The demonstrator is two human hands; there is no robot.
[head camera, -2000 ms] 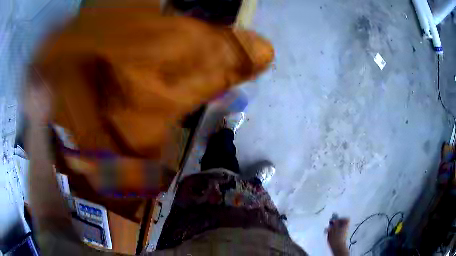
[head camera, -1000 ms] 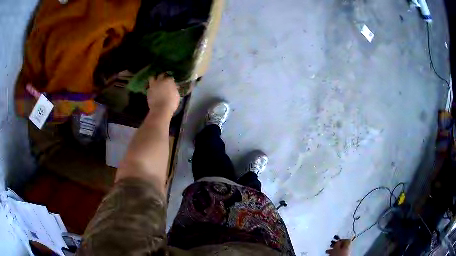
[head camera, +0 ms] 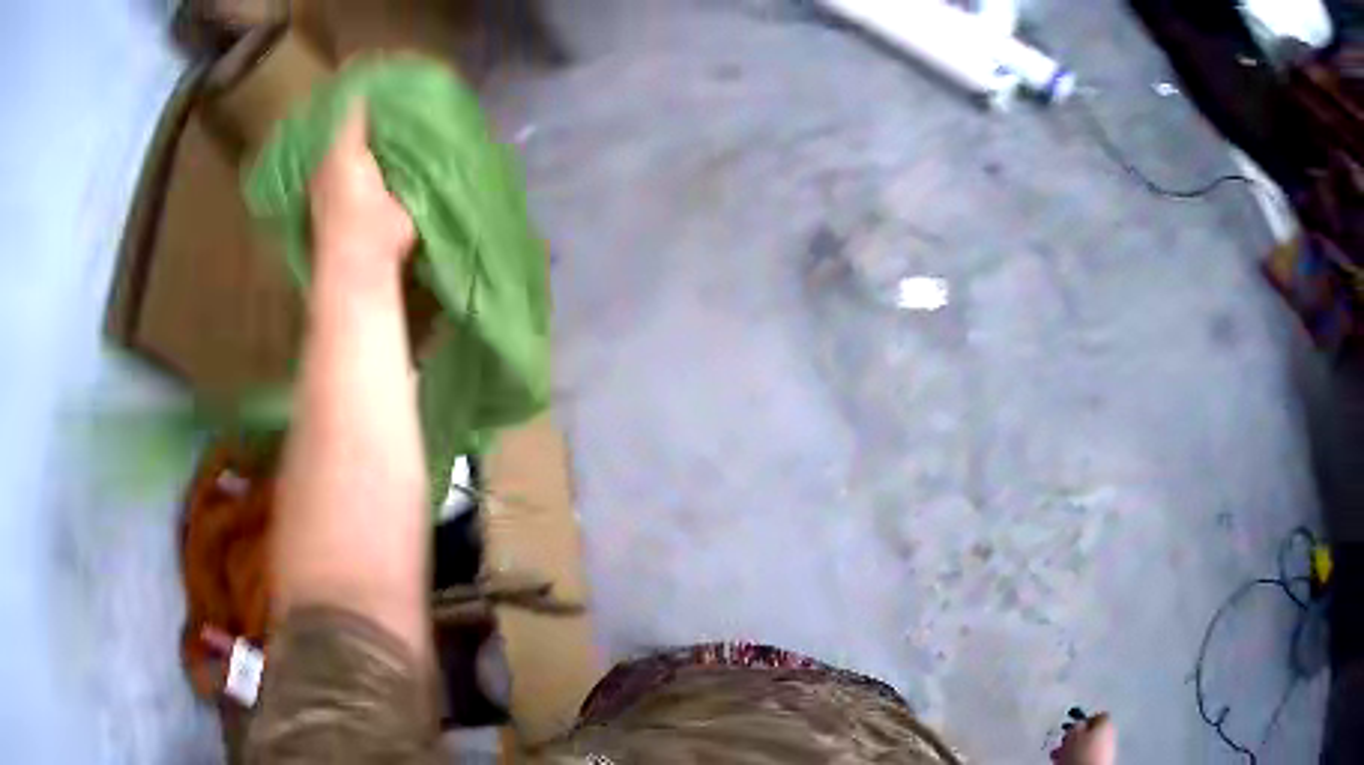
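My left hand (head camera: 356,206) is at the upper left, with the arm stretched forward, and grips a bright green cloth piece (head camera: 486,269). The cloth hangs around the hand and down its right side. My right hand (head camera: 1089,740) is small and cut off by the bottom edge at the lower right. A small dark object shows at its fingers, too small to name. An orange garment (head camera: 225,561) with a white tag (head camera: 244,673) lies at the lower left, partly hidden by my left arm.
Brown cardboard cartons (head camera: 202,269) stand at the left, with a carton flap (head camera: 539,598) beside the floor. Grey-white tubes (head camera: 957,53) lie at the top. A white paper scrap (head camera: 923,292) and a black cable (head camera: 1209,673) are on the concrete floor (head camera: 718,404). Dark fabric (head camera: 1324,180) is at the right.
My left hand has moved forward and left, and the green cloth has come up out of the carton in it. The view has shifted, and the orange garment now lies lower. My right hand stays low at the right.
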